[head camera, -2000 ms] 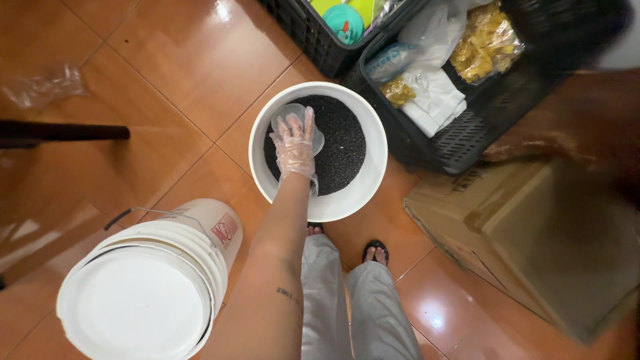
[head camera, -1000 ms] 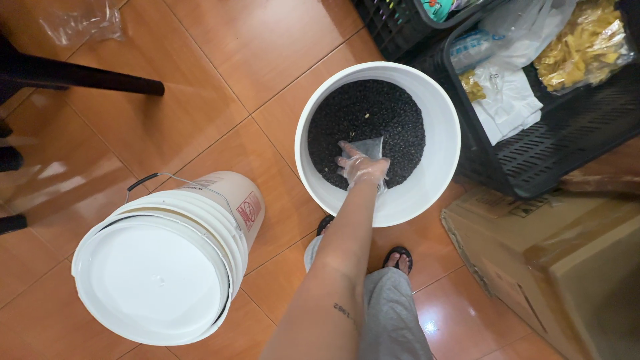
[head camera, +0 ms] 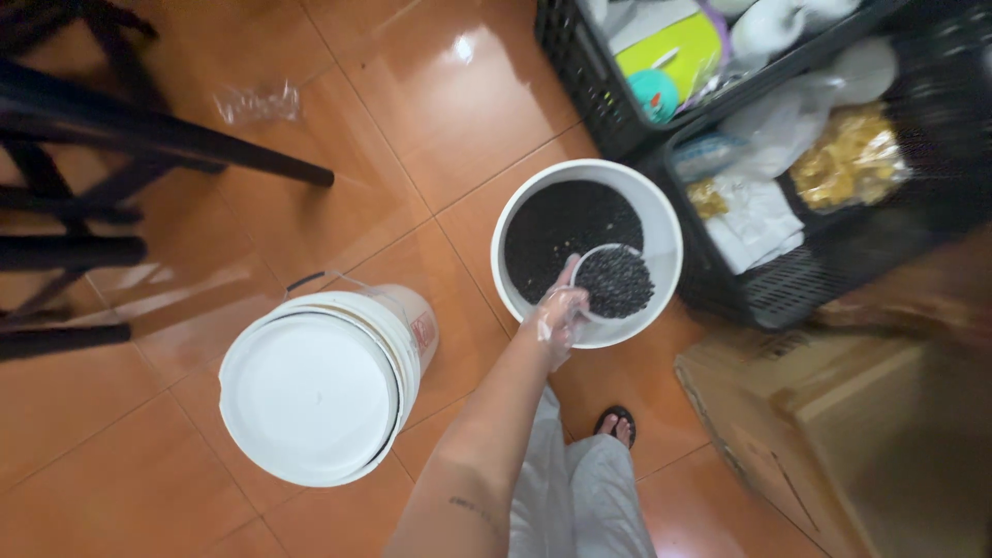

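Observation:
My left hand (head camera: 559, 310), in a clear plastic glove, grips a round translucent cup (head camera: 580, 280) by its left side. Small black grains (head camera: 616, 283) fill this cup, which is tilted over the lower right part of an open white bucket (head camera: 504, 240). More black grains (head camera: 570, 217) lie inside the bucket, with a few pale bits among them. The cup hides part of the bucket's inside. My right hand is out of view.
A lidded white bucket (head camera: 310, 399) stands at the left, below dark furniture legs (head camera: 256, 159). Black plastic crates (head camera: 763, 298) with bagged goods (head camera: 845, 159) are at the upper right, a cardboard box (head camera: 852, 418) below them. A clear plastic wrapper (head camera: 260, 102) lies on the tiles.
My left hand was down among the black grains with the cup; now the cup is raised, full of grains, and nearer the bucket's right side. The view has shifted.

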